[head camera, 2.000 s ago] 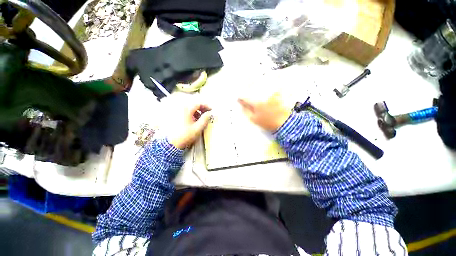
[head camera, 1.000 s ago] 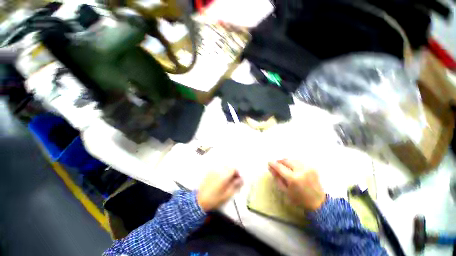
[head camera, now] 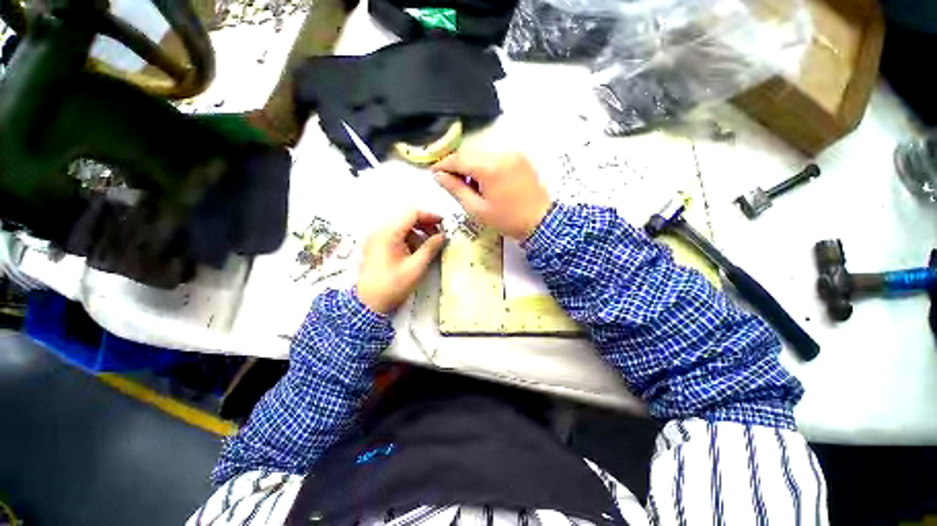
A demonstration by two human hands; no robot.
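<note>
My left hand (head camera: pixel 396 257) is above the left edge of the yellow-green work board (head camera: pixel 471 298), thumb and forefinger close together at small silvery metal pieces (head camera: pixel 459 225). Whether it grips one is too small to tell. My right hand (head camera: pixel 497 189) is just above and right of it, thumb and fingertips close together near the tape roll (head camera: pixel 432 147); what is between them is hidden. A little pile of small metal fittings (head camera: pixel 317 242) lies on the white sheet left of my left hand. White paper covers part of the board.
A green press (head camera: pixel 123 154) with a handwheel stands at left, a parts tray (head camera: pixel 277 108) behind it. Black cloth (head camera: pixel 411 87) and a clear plastic bag (head camera: pixel 668 62) lie at the back. A black-handled hammer (head camera: pixel 755 293), a blue-handled hammer (head camera: pixel 873 279) and a metal bolt (head camera: pixel 778 189) lie at right.
The view swung towards the press and back. My right hand has moved left, close to my left hand and the tape roll. Silvery pieces now show on the board near my fingertips.
</note>
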